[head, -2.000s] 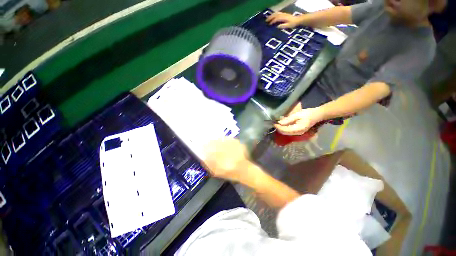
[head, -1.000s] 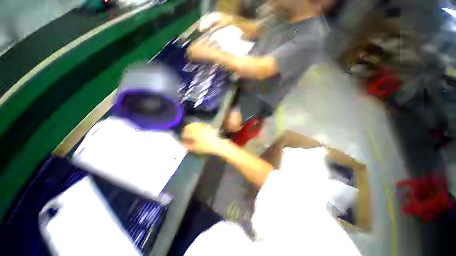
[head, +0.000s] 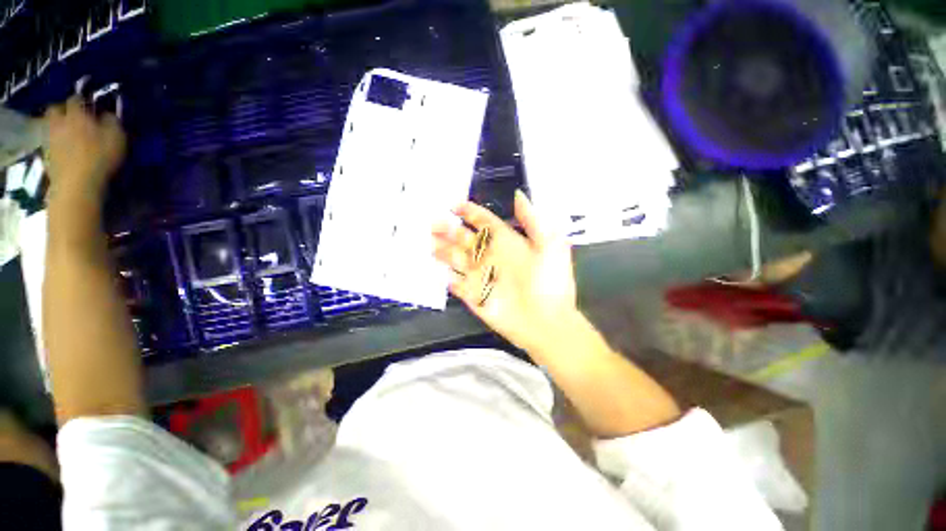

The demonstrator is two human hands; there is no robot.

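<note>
A white gasket sheet (head: 379,197) with small dark slits and one dark square hole at its top left lies tilted on the dark blue blister tray (head: 239,67). My right hand (head: 508,272) is at the sheet's lower right edge, palm up, fingers apart and slightly bent. Small dark marks show at its fingers; I cannot tell what they are. My left hand (head: 83,143) is blurred at the upper left, fingers down beside a white-outlined gasket (head: 107,101). Its fingertips are unclear, and I cannot tell whether it grips anything.
A stack of white sheets (head: 586,124) lies right of the gasket sheet. A fan (head: 755,81) with a purple-blue rim stands right of it, its white cord hanging down. Another filled tray (head: 871,135) is at the far right. White scraps (head: 12,213) lie at the left edge. A person's hand (head: 780,268) shows at right.
The view has swung back left and down over the tray. My left hand has come into view. My right hand has moved from the stack, past the bench edge, to the gasket sheet.
</note>
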